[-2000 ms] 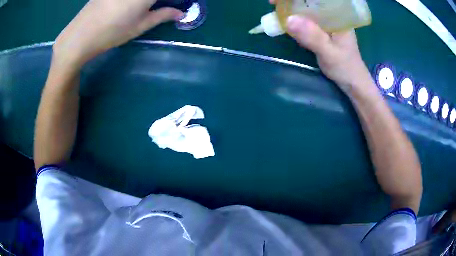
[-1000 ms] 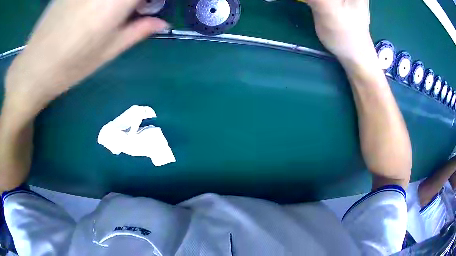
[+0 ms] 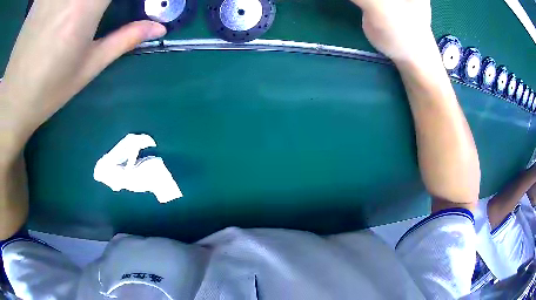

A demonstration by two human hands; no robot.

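Note:
Two black discs with silver centres lie side by side at the top edge, near the belt's edge strip: a left disc (image 3: 165, 8) and a right disc (image 3: 241, 14). My left hand (image 3: 76, 47) is at the upper left, cut off by the top edge. Its thumb touches or nearly touches the left disc's rim; its other fingers are out of view, so its grip cannot be told. My right hand (image 3: 397, 26) is at the top right with its fingers beyond the top edge; what it holds is hidden.
A crumpled white scrap (image 3: 138, 170) lies on the green bench top (image 3: 282, 140). A row of black discs (image 3: 473, 66) runs along the belt edge on the right. Another person's arm (image 3: 512, 196) shows at the right edge. A white stripe crosses the top right corner.
The bottle seen earlier in my right hand is out of view. Two discs now show at the top. My left hand has shifted left, and the white scrap appears further left as the view moved.

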